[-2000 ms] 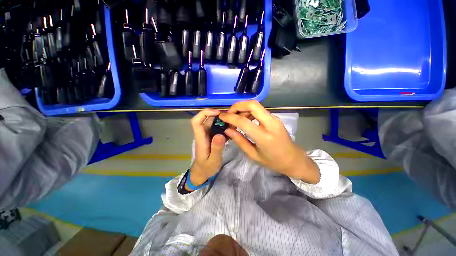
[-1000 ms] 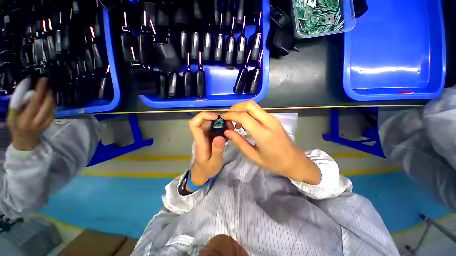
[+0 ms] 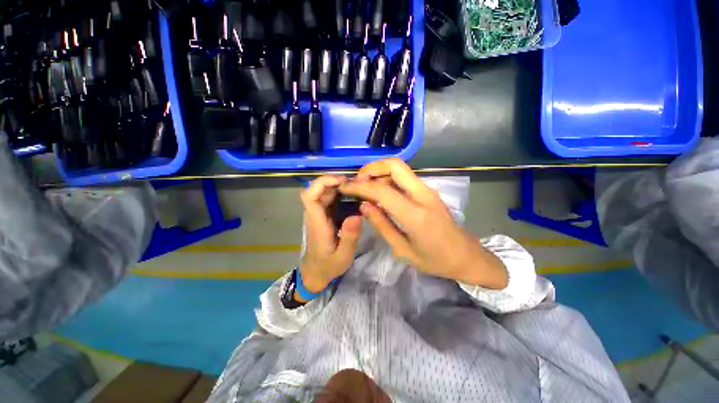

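Note:
My left hand (image 3: 325, 236) holds a small black housing (image 3: 345, 208) between thumb and fingers, in front of the bench edge. My right hand (image 3: 410, 216) is beside it, its fingertips over the top of the housing. The fingers cover the housing's opening, and no green board can be made out there. Whether my right fingers pinch a part is hidden. A blue tray of black units (image 3: 315, 160) lies on the bench just beyond my hands. A clear box of green circuit boards (image 3: 512, 30) stands at the back, right of that tray.
A blue tray (image 3: 615, 118) with a small red mark lies at the right. Another blue tray (image 3: 180, 126) crowded with black units lies at the left. Loose black pieces (image 3: 445, 59) lie beside the clear box. Pale sleeves of other people show at both sides.
My right fingertips have moved over the housing, hiding the green board that showed in its opening. The neighbour's hand seen over the left tray one second ago is gone from there.

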